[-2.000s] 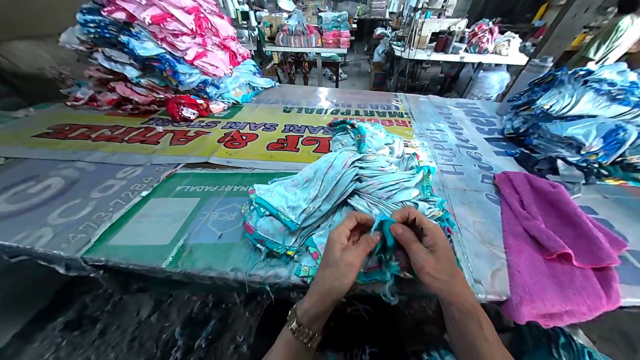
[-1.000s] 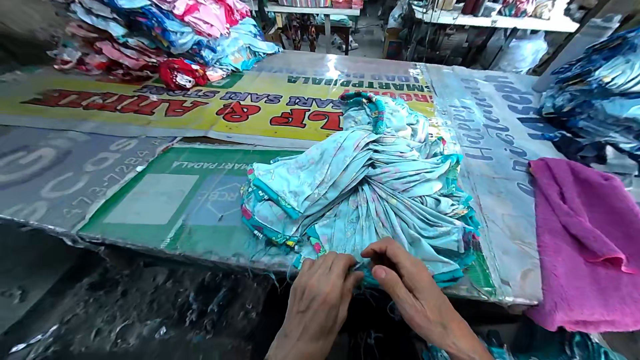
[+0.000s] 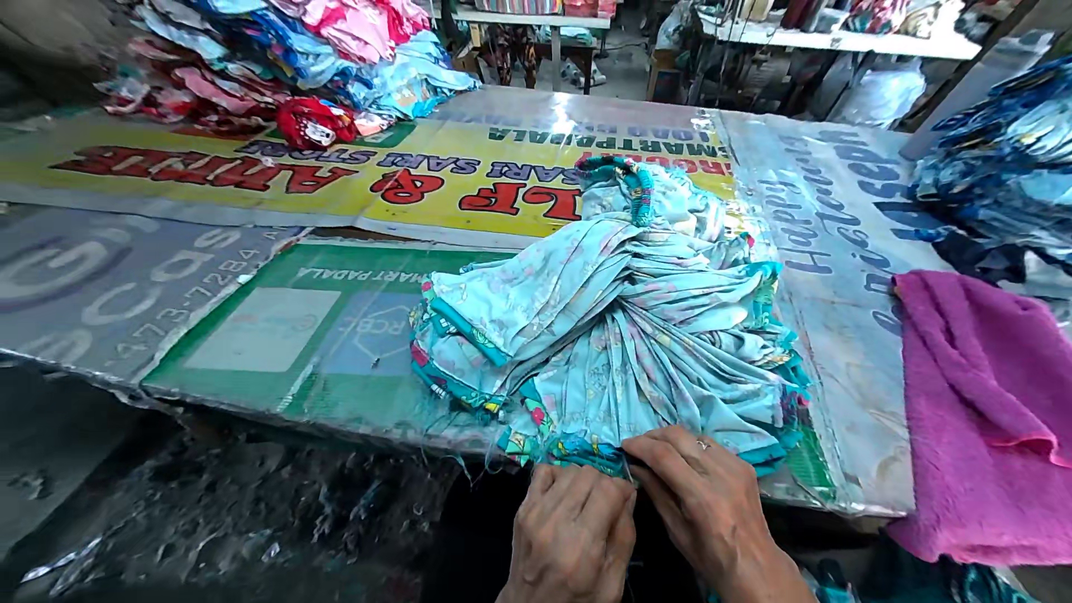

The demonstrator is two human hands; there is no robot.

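A bundle of light blue printed fabric pieces (image 3: 620,310) with teal edging lies fanned out and gathered on the banner-covered table (image 3: 251,335). At the table's near edge, my left hand (image 3: 574,523) is closed on the bundle's teal trimmed edge. Close beside it, on the right, my right hand (image 3: 699,486) pinches the same edge between thumb and fingers; a ring shows on one finger. The fingertips of both hands nearly meet, and what lies between them is partly hidden. A rolled teal band (image 3: 641,188) rests on the far end of the bundle.
Pink, red and blue cloth pieces (image 3: 335,59) are heaped at the back left. A blue fabric pile (image 3: 1005,167) stands at the right, with a magenta towel (image 3: 980,402) hanging over the near edge. Work tables (image 3: 837,38) stand beyond.
The hands have come down from on top of the bundle to its near edge, at the table's edge. The fabric is spread wider than two seconds ago. The view has tilted down.
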